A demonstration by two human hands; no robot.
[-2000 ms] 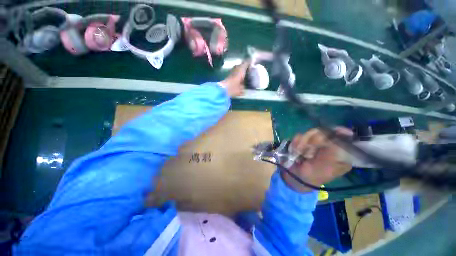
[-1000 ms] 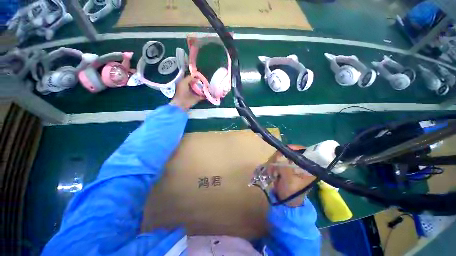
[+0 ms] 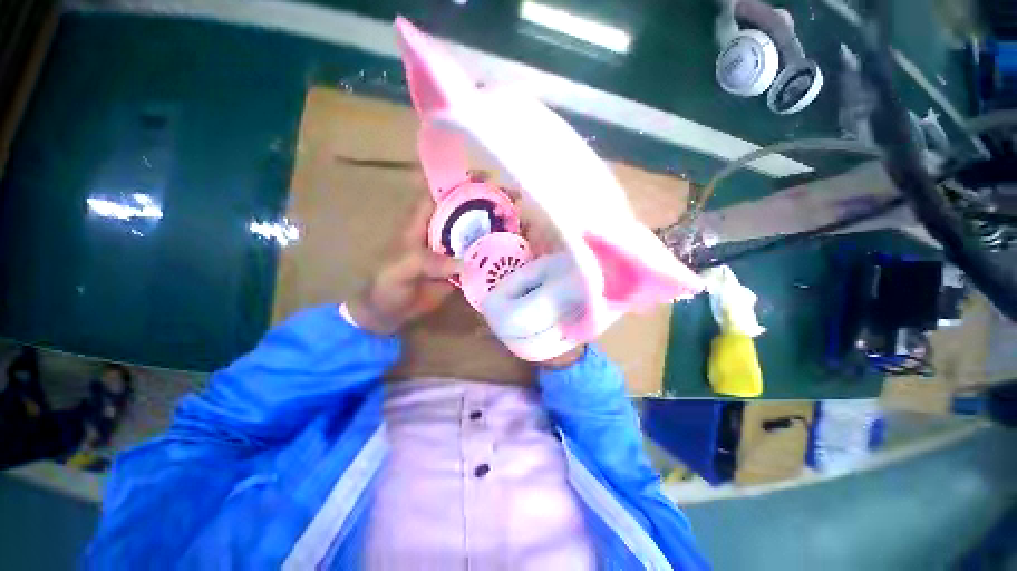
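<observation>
Pink cat-ear headphones [image 3: 535, 156] are held up over the cardboard mat [image 3: 323, 223], the headband arching toward the upper right, its top washed out by glare. One ear cup housing [image 3: 455, 212] is open and shows a dark ring with a pale centre. A pink slotted cover [image 3: 496, 259] sits against its lower edge. The other cup [image 3: 541, 312] has a thick pale cushion. My left hand [image 3: 407, 284] holds the open cup and cover from the left. My right hand [image 3: 567, 357] is mostly hidden behind the cushioned cup and supports it.
A pale screwdriver [image 3: 797, 223] lies at the right, its metal tip near the mat's edge, with blurred black cables [image 3: 914, 167] above. A yellow bottle [image 3: 736, 363] and white tissue [image 3: 730, 299] are right of the mat. White headphones [image 3: 764, 61] stand beyond the pale rail [image 3: 669, 123].
The pink headphones have come from the row beyond the rail to above the mat, now in both hands. My right hand has let go of the screwdriver. The view has shifted.
</observation>
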